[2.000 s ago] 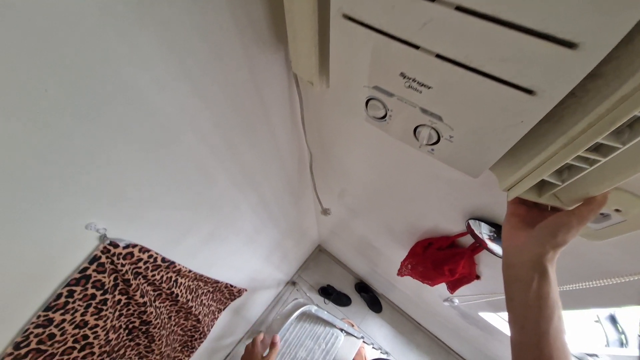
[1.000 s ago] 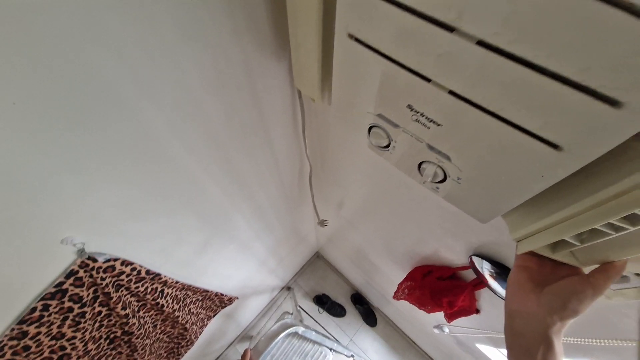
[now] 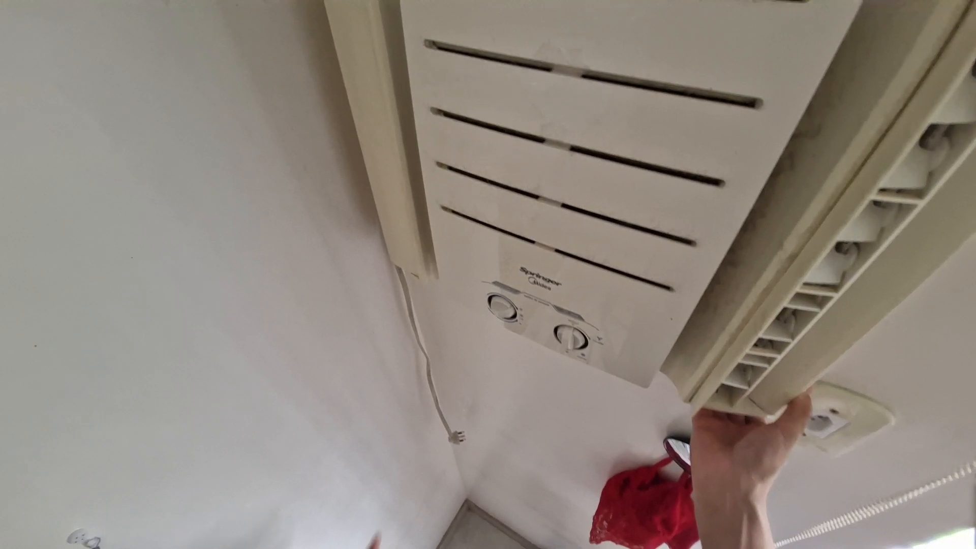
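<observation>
A white Springer Midea window air conditioner [image 3: 564, 175] fills the upper middle, with slots and two round knobs [image 3: 572, 337] on its front panel. My right hand [image 3: 743, 446] reaches up and grips the lower end of a long cream plastic part with louvres [image 3: 793, 305], just right of the unit. Its fingers curl round that end, partly hidden by it. Of my left hand [image 3: 374, 542] only a fingertip shows at the bottom edge; what it holds, if anything, is out of sight.
A loose power cord with a plug [image 3: 456, 437] hangs in the wall corner. Red lace fabric [image 3: 640, 507] hangs by a small mirror [image 3: 678, 451]. A wall socket [image 3: 827, 422] is behind my right hand. A beaded chain [image 3: 877, 507] crosses the lower right; a hook [image 3: 82, 538] sits lower left.
The view has tilted up toward the air conditioner; the leopard-print cloth and black shoes are out of sight. My right hand has kept its hold on the louvred part.
</observation>
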